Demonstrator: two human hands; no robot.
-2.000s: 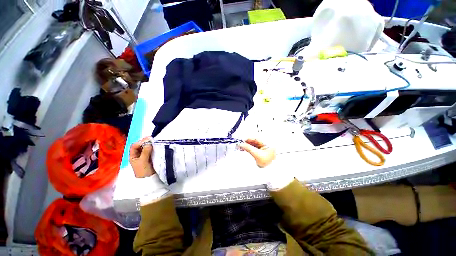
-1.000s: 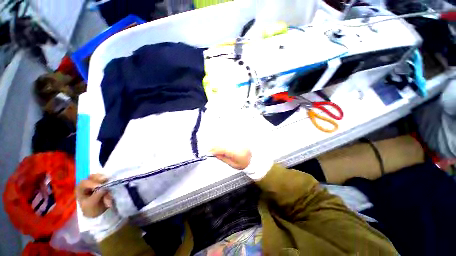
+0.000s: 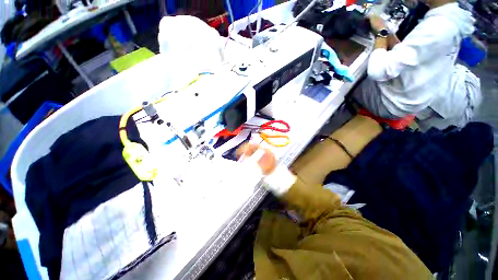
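The navy garment lies on the table left of the needle area. Its striped lining spreads toward the front edge, with a dark band along one side. My right hand is over the table beside a small dark navy piece, below the scissors. The hand is blurred, and I cannot tell whether it touches or holds the piece. My left hand is out of the picture.
The sewing machine with a yellow lamp stands across the table. Another person sits at the right. A dark cloth pile lies over tan material at the lower right. A blue crate is at the left.
The view has swung right. My right hand has let go of the lining's edge and moved right toward the scissors. My left hand has left the picture. The lining's edge now lies slack.
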